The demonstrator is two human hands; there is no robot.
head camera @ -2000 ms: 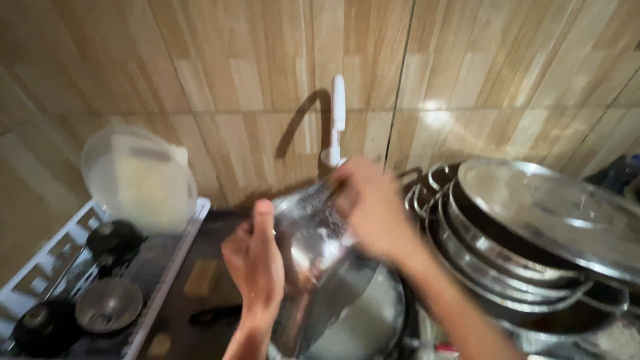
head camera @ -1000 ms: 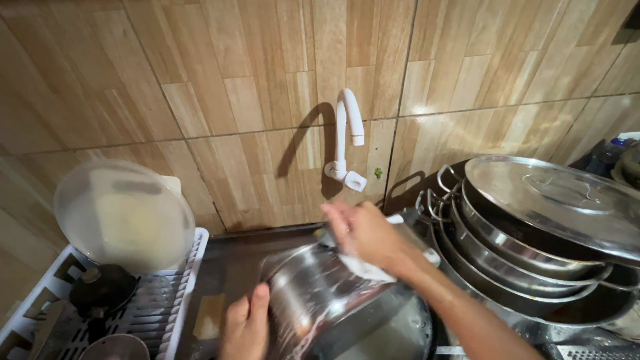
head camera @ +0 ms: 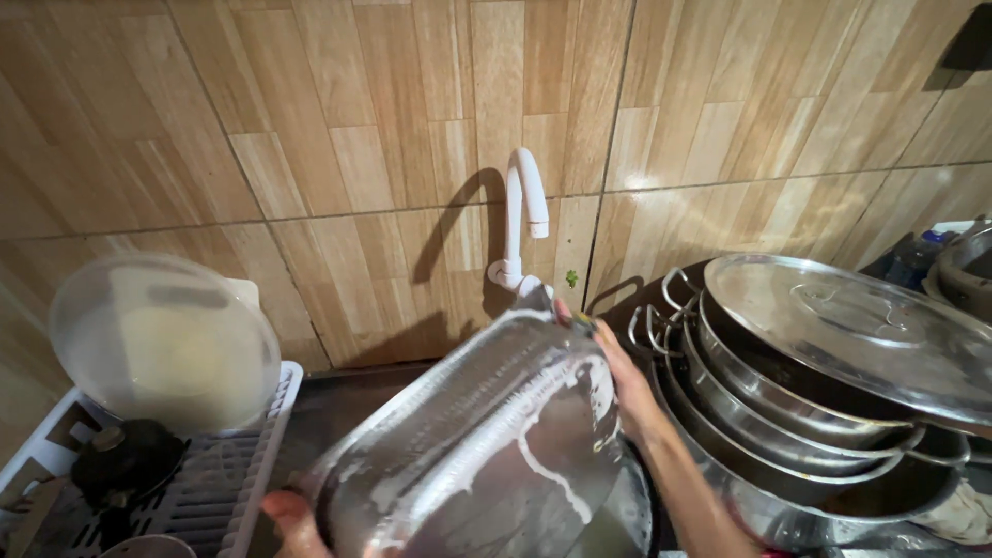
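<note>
A rectangular metal pan (head camera: pixel 480 434), streaked with soap suds, is tilted over a round basin (head camera: pixel 639 504) at the bottom centre. My left hand (head camera: pixel 298 523) grips its lower left end, with the thumb showing at the edge. At the upper right corner, my right hand (head camera: pixel 616 360) is at the pan's rim with a yellow-green thing, perhaps a sponge (head camera: pixel 583 322), between its fingers and the metal. Most of its fingers are hidden. Just behind the pan rises a white faucet (head camera: pixel 527 194).
Left, a white dish rack (head camera: pixel 283 411) holds a translucent round lid (head camera: pixel 167 341) and a black lidded item (head camera: pixel 128 457). Right, nested metal pots (head camera: pixel 790 434) lean under a large metal lid (head camera: pixel 852 310). A spray bottle (head camera: pixel 918 256) stands behind them.
The metal pan has turned so its broad sudsy face shows. My right hand has moved from over the pan to its upper right corner.
</note>
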